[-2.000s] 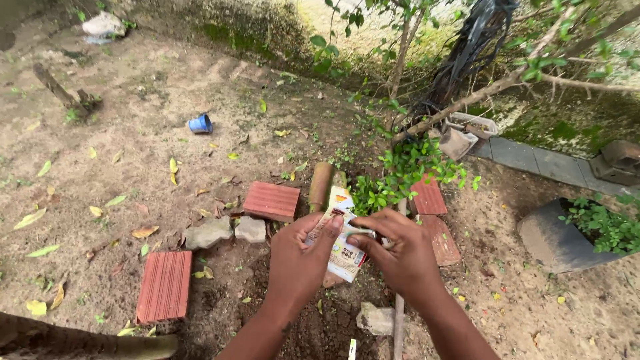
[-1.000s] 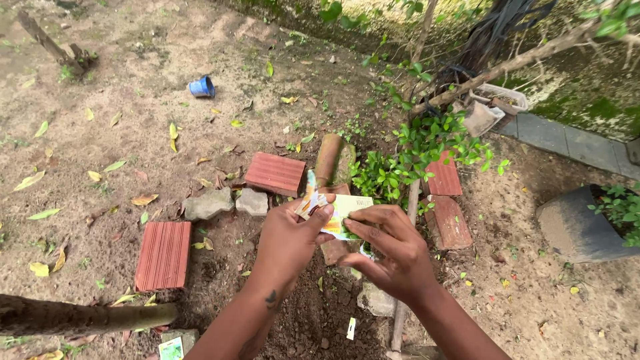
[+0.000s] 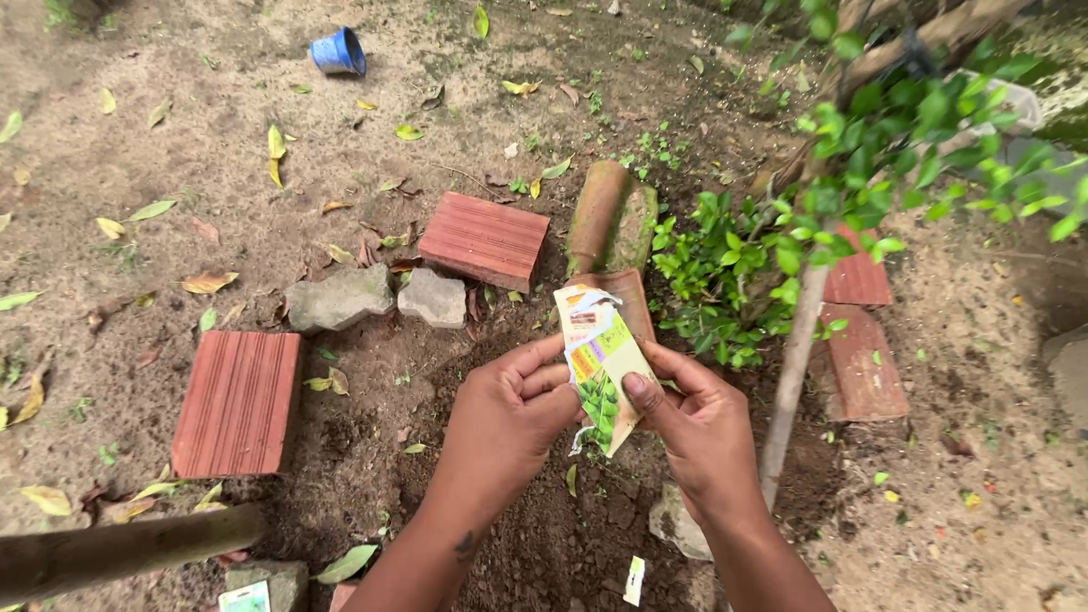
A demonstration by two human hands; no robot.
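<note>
A torn paper seed packet [image 3: 602,374] with a picture of green leaves is held between both hands, above dark loose soil. My left hand [image 3: 514,408] grips its left edge, with the fingertips partly behind the paper. My right hand [image 3: 701,416] pinches its right side, thumb on the front. The packet's upper part is ripped and its white inner side shows; a torn strip hangs at the bottom. Whether anything is inside cannot be seen. A small torn paper piece [image 3: 634,580] lies on the soil below the hands.
Red clay bricks [image 3: 238,404] and grey stones [image 3: 340,297] edge the soil on the left. Curved roof tiles [image 3: 599,217] lie beyond the hands. A leafy shrub [image 3: 722,272] and a wooden pole [image 3: 790,382] stand at right. A blue pot [image 3: 338,53] lies farther off; another packet [image 3: 245,597] is at bottom left.
The packet has turned from slanting across the hands to nearly upright, with its leaf picture now facing up. Both hands still hold it. The view has moved closer to the ground.
</note>
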